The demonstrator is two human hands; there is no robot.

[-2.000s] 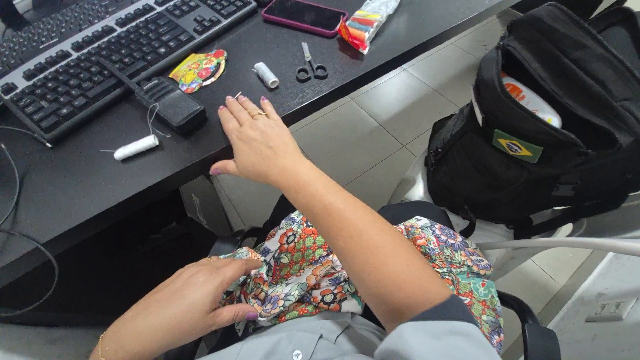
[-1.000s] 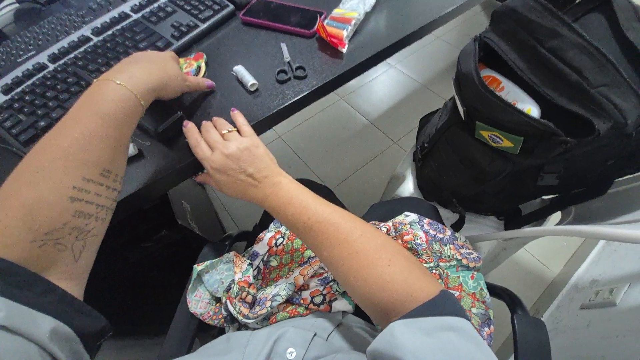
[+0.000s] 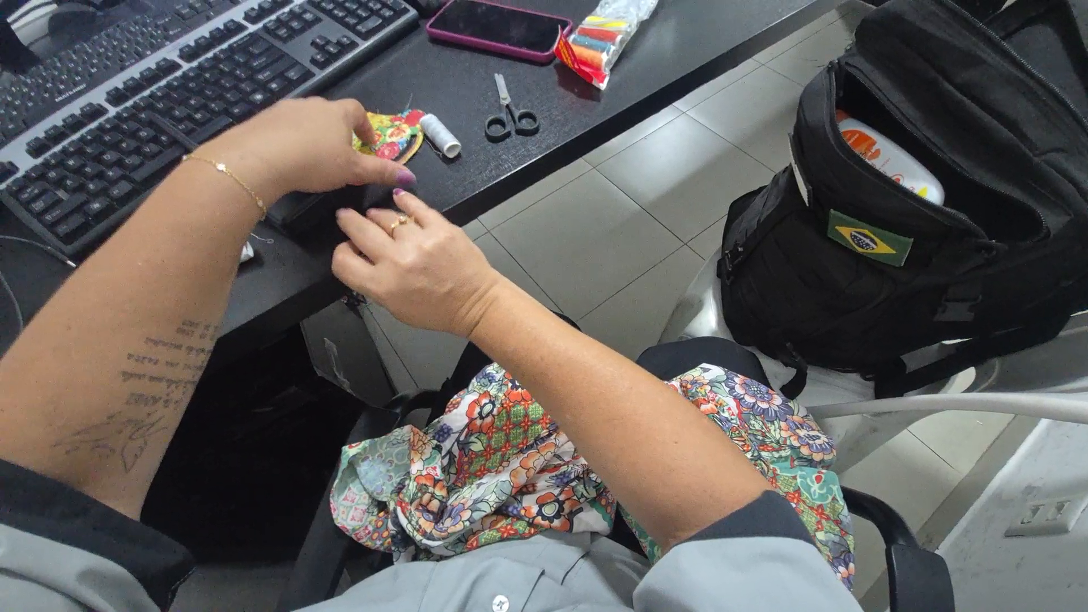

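My left hand [image 3: 327,149] is palm down over the desk, its fingers at a small colourful floral fabric piece [image 3: 395,134]; its grip is hidden. A white thread spool [image 3: 440,136] lies against that piece's right side. My right hand [image 3: 416,263] is at the desk's front edge just below, fingers bent and apart, with nothing seen in it. Small black-handled scissors [image 3: 510,119] lie to the right of the spool. Under my left wrist, a black handheld radio [image 3: 293,208] and a second white spool [image 3: 246,252] are mostly covered. Patterned floral cloth [image 3: 501,467] rests on my lap beneath my right forearm.
A black keyboard [image 3: 195,93] fills the desk's left side. Farther back lie a phone in a magenta case [image 3: 501,30] and a plastic packet of coloured rolls [image 3: 599,42]. An unzipped black backpack [image 3: 850,280] stands on the right, beyond the desk edge.
My left hand has gone from the lap cloth up to the desk, over the radio. The small floral piece has shifted right, against the spool. My right hand's fingers, earlier spread on the desk, are more bent.
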